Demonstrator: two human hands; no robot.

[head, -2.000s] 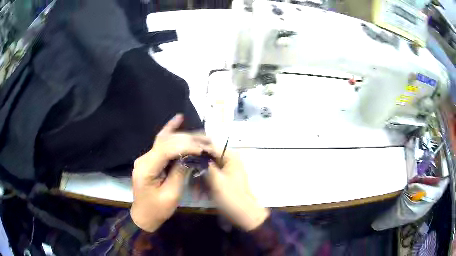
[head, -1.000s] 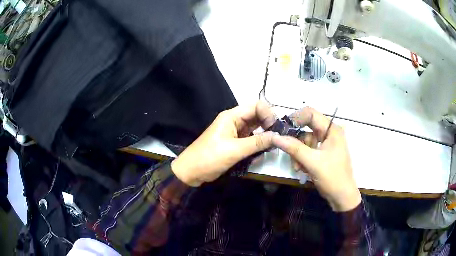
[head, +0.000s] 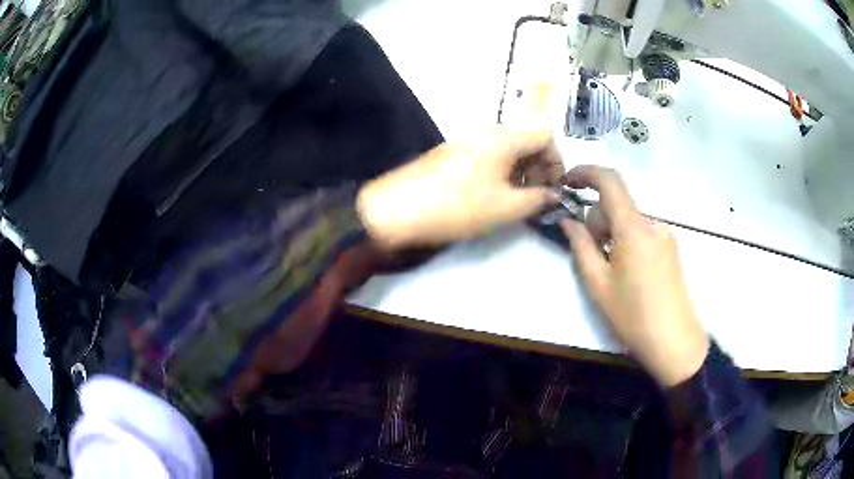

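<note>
My left hand [head: 459,192] and my right hand [head: 637,267] meet in front of the sewing machine, a little below its needle plate [head: 596,110]. Their fingertips pinch a small dark folded waistband end [head: 559,213] between them, slightly blurred. The black jeans body [head: 309,122] spreads to the left over the table, and my left forearm lies across its lower part. The waistband end is off the needle plate. The thin pointed tool seen earlier in my right hand cannot be made out clearly.
The white sewing machine arm [head: 768,56] crosses the upper right. The white table [head: 468,299] has a wooden-coloured front edge. A round metal disc [head: 635,129] sits beside the needle plate. A white rounded thing [head: 140,435] is at the lower left. My plaid-clothed lap is below.
Both hands have moved up and right with the waistband end, nearer the needle plate. My left forearm now reaches further across the jeans. The view has shifted to the right since the first frame.
</note>
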